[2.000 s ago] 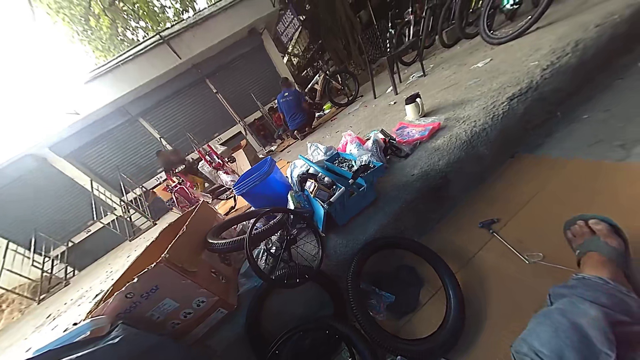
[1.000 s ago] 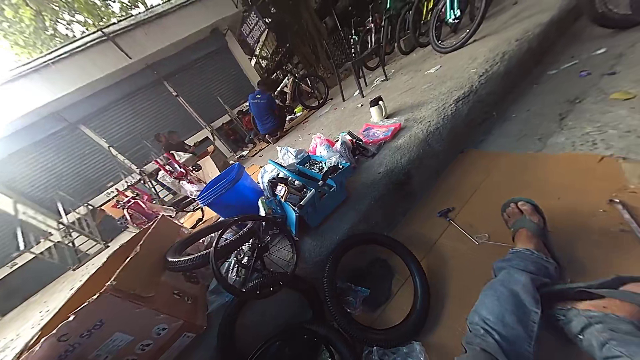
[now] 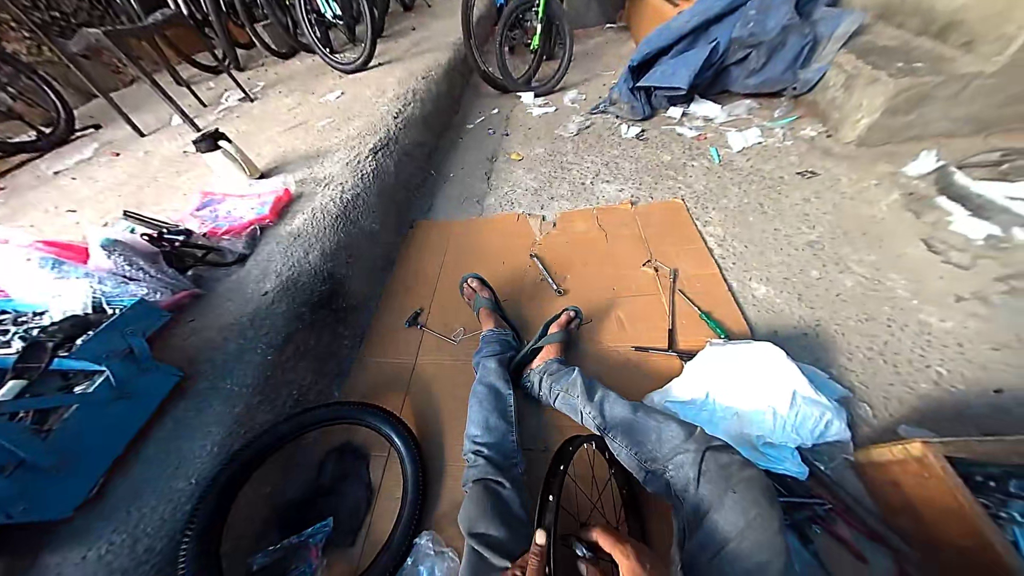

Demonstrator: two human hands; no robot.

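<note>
At the bottom edge of the head view, a black spoked bicycle rim (image 3: 552, 488) stands between my jeans-clad legs. My left hand (image 3: 531, 557) grips the rim's near side, thumb up, partly cut off by the frame. My right hand (image 3: 614, 550) is at the wheel's hub (image 3: 581, 549), its fingers curled around the metal part there. No tire shows on the rim. A loose black bicycle tire (image 3: 412, 464) lies to the left. On the cardboard sheet (image 3: 448, 256) by my feet are a wrench (image 3: 547, 274), a T-handled tool (image 3: 436, 332) and a green-handled screwdriver (image 3: 704, 316).
A blue metal toolbox (image 3: 120, 408) stands at left, near a raised concrete ledge (image 3: 344, 192). White and blue plastic bags (image 3: 752, 392) and an open wooden box (image 3: 920, 496) lie at right. Several bicycles (image 3: 532, 40), a blue tarp (image 3: 712, 56) and scraps are farther off.
The view has swung right and down. My hands and the rim between my legs are now in view; the earlier frames do not show my hands.
</note>
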